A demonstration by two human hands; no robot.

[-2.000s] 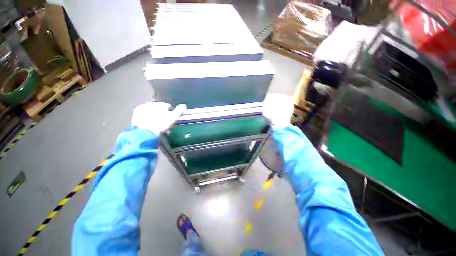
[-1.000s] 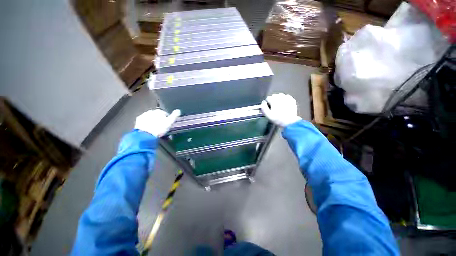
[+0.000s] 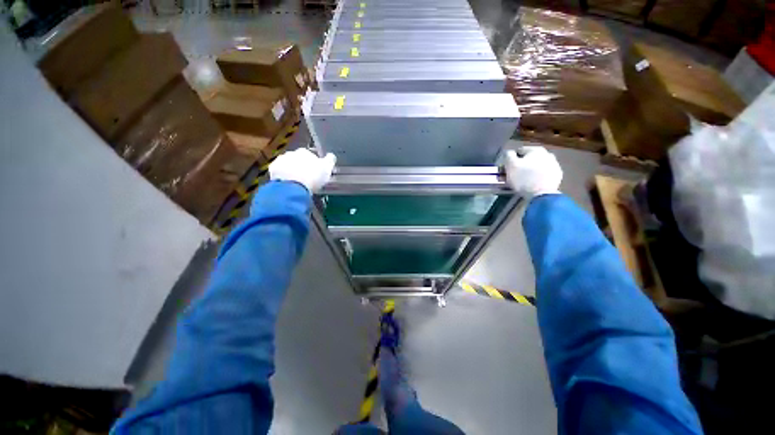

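A silver metal trolley (image 3: 408, 230) with green shelf mats stands in front of me. Several long grey metal power modules (image 3: 412, 127) stand on edge side by side on its top, with yellow tape pieces (image 3: 340, 103) near their left ends. My left hand (image 3: 302, 169), in a white glove, grips the left end of the push rail. My right hand (image 3: 534, 172), also gloved in white, grips the right end. The nearest module stands just beyond the rail, between my hands. The lower shelves show only green mats.
A large pale panel (image 3: 76, 221) stands at the left. Cartons (image 3: 246, 93) are stacked behind it. A wrapped pallet load (image 3: 565, 72) stands at the back right. A wooden pallet (image 3: 625, 238) and white plastic bundle (image 3: 731, 204) are at the right. Yellow-black floor tape (image 3: 497, 294) passes by the trolley.
The trolley has moved forward past the green-topped bench, which has left view. The pale panel is now nearer on the left, and more cartons show beyond. Both hands stay on the rail.
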